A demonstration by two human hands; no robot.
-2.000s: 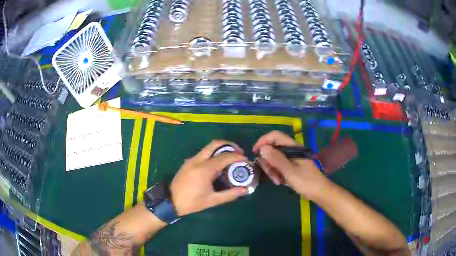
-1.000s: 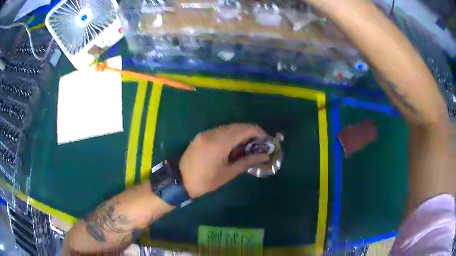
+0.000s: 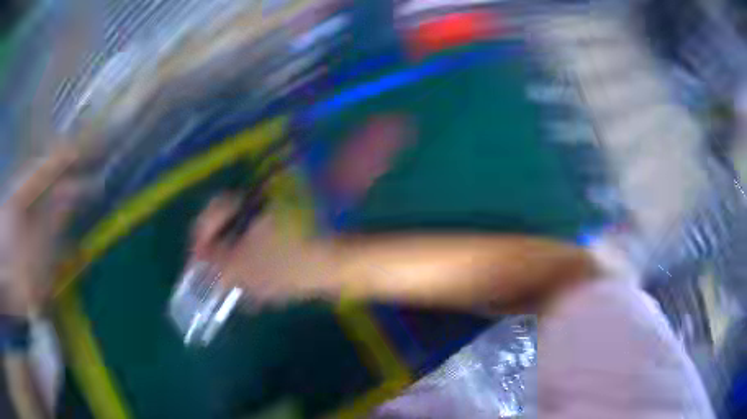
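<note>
The view is strongly blurred. My right hand (image 3: 266,254) is left of centre, its fingers closed around a dark pen-like thing that looks like a test probe (image 3: 244,214). A shiny silver thing (image 3: 203,304), perhaps speaker drivers, shows just below my right fingertips over the green mat; whether my hand holds it is unclear. My left hand (image 3: 37,233) is at the far left edge, smeared and partly cut off, with the dark watch below it. Its fingers and anything in them cannot be made out.
Yellow tape (image 3: 176,192) frames the work square. Blue tape (image 3: 409,80) runs behind the mat on the right. A dark red-brown pad (image 3: 370,155) lies near it, with a red block (image 3: 452,31) behind. Blurred trays (image 3: 196,74) stand at upper left and a tan-grey stack (image 3: 647,139) at right.
The view has swung right and tilted, so the mat's square now sits at left. My right hand has come down from the back trays to the square. My left hand shows at the left edge.
</note>
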